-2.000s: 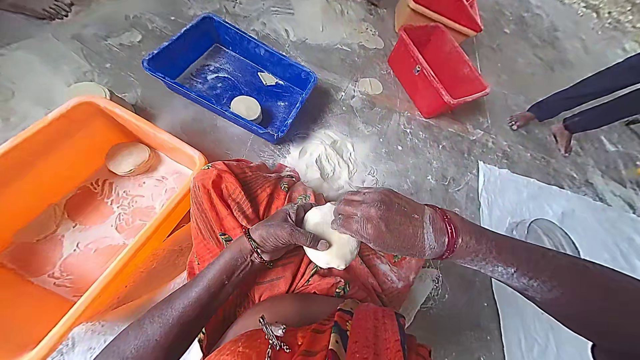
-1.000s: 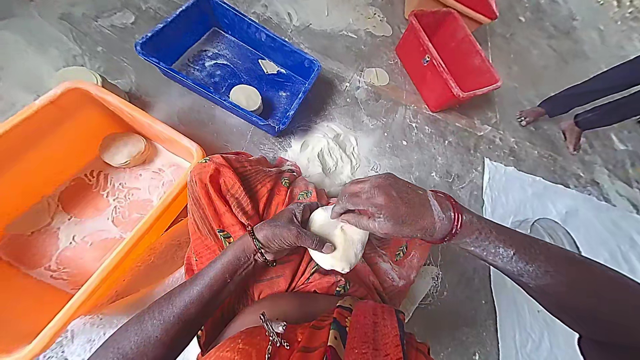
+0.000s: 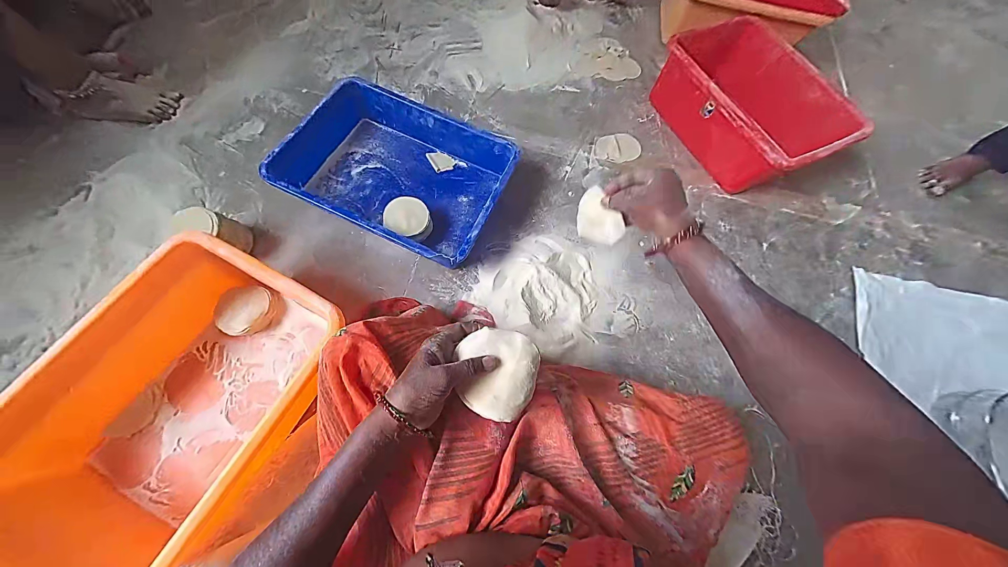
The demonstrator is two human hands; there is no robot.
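Note:
My left hand (image 3: 437, 374) holds a stack of round flat dough discs (image 3: 500, 374) over the patterned orange cloth (image 3: 622, 457) on my lap, thumb on top. Farther forward and to the right, my right hand (image 3: 650, 203) pinches the edge of a single pale dough disc (image 3: 600, 216) above the floor. Between the hands lies a heap of white flour (image 3: 543, 291). One more flat disc (image 3: 617, 148) rests on the floor just beyond my right hand.
A blue tray (image 3: 295, 169) holds a dough stack (image 3: 407, 216) and a scrap. An orange tub (image 3: 71, 354) at left holds flour and a stack (image 3: 246, 309). Another stack (image 3: 213, 227) stands behind it. A red bin (image 3: 701, 118), white sheet (image 3: 906, 315) and other people's feet (image 3: 130, 98) are around.
My right hand has moved away from the dough in my left hand, forward over the floor, with one disc in its fingers. The view has shifted.

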